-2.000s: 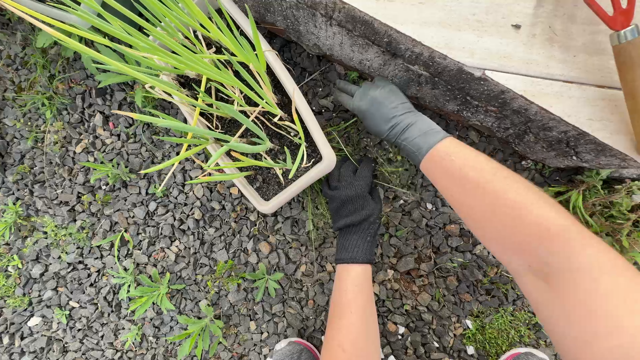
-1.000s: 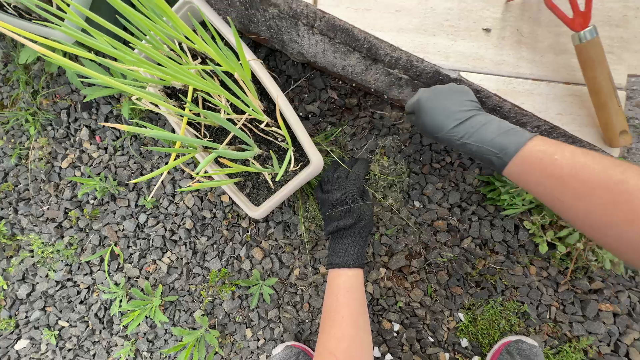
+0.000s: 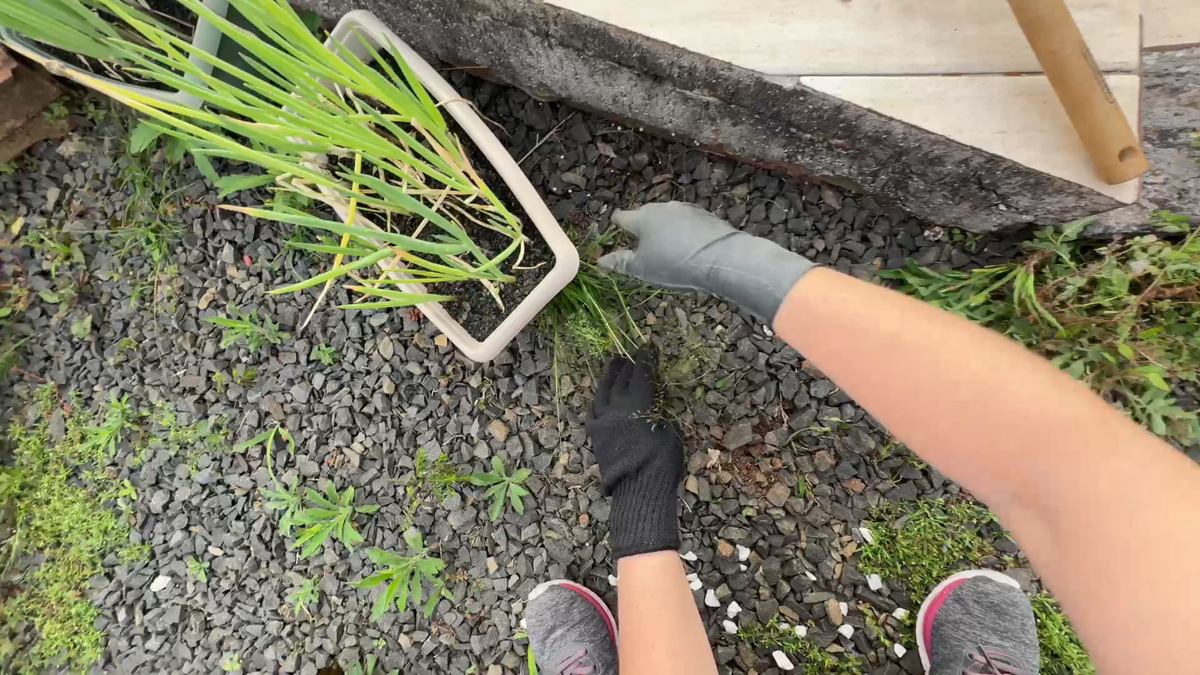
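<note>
My left hand point(image 3: 637, 450), in a black knit glove, rests low over the gravel, its fingertips at the near side of a tuft of thin grass point(image 3: 591, 300). Whether it grips any stems cannot be told. My right hand point(image 3: 698, 253), in a grey coated glove, is just above and right of that tuft, thumb and a finger apart, with nothing visible between them. Beside the tuft stands a beige rectangular planter point(image 3: 548, 248) of dark soil, from which long green leaves point(image 3: 403, 187) lean to the left.
A dark stone curb point(image 3: 750, 112) slants along the top, with pale tiles point(image 3: 891, 33) and a tool's wooden handle point(image 3: 1078, 89) beyond. Pulled-looking weeds point(image 3: 1116, 319) lie at the right. Small weeds point(image 3: 323, 516) dot the gravel. My shoes point(image 3: 980, 623) are at the bottom edge.
My right hand has moved from beside the curb down and left to the grass tuft, and its closed fingers have parted. My left hand stays near the planter's corner.
</note>
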